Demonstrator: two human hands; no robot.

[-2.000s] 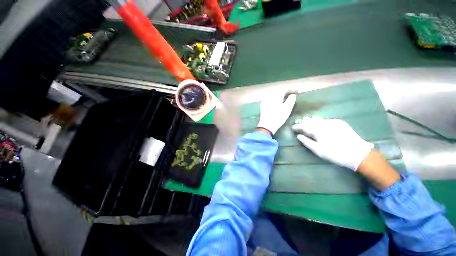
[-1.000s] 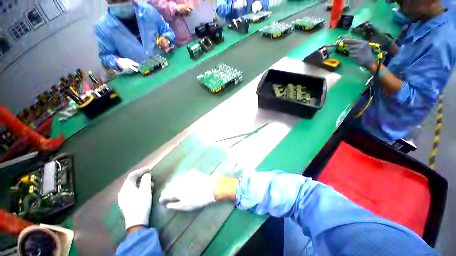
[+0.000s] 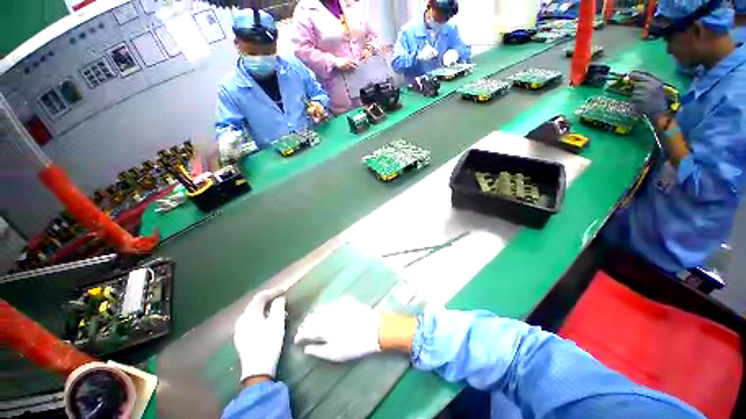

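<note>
My left hand [image 3: 260, 334], in a white knitted glove, rests at the left edge of the grey-green work mat [image 3: 327, 394], fingers apart, nothing seen in it. My right hand [image 3: 339, 329], also gloved, lies on the mat just to the right with its fingers curled; whether anything small is under or in them cannot be told. Dark thin tweezers [image 3: 425, 249] lie on the metal sheet beyond the mat. A deep black bin [image 3: 499, 206] with beige-olive small parts [image 3: 509, 186] stands at the sheet's far end.
A green circuit board [image 3: 396, 159] lies on the conveyor [image 3: 270, 214]. A black carrier with a board [image 3: 123, 304] is at left, near a tape roll [image 3: 100, 394] and orange-red posts [image 3: 86, 204]. A red sheet [image 3: 654, 344] lies in a tote at right. Several people work around the line.
The view has swung from the left bench end towards the line and the right side, then tilted up slightly. Both hands stay on the mat, close together. The loose board on the conveyor shows in a shifted place.
</note>
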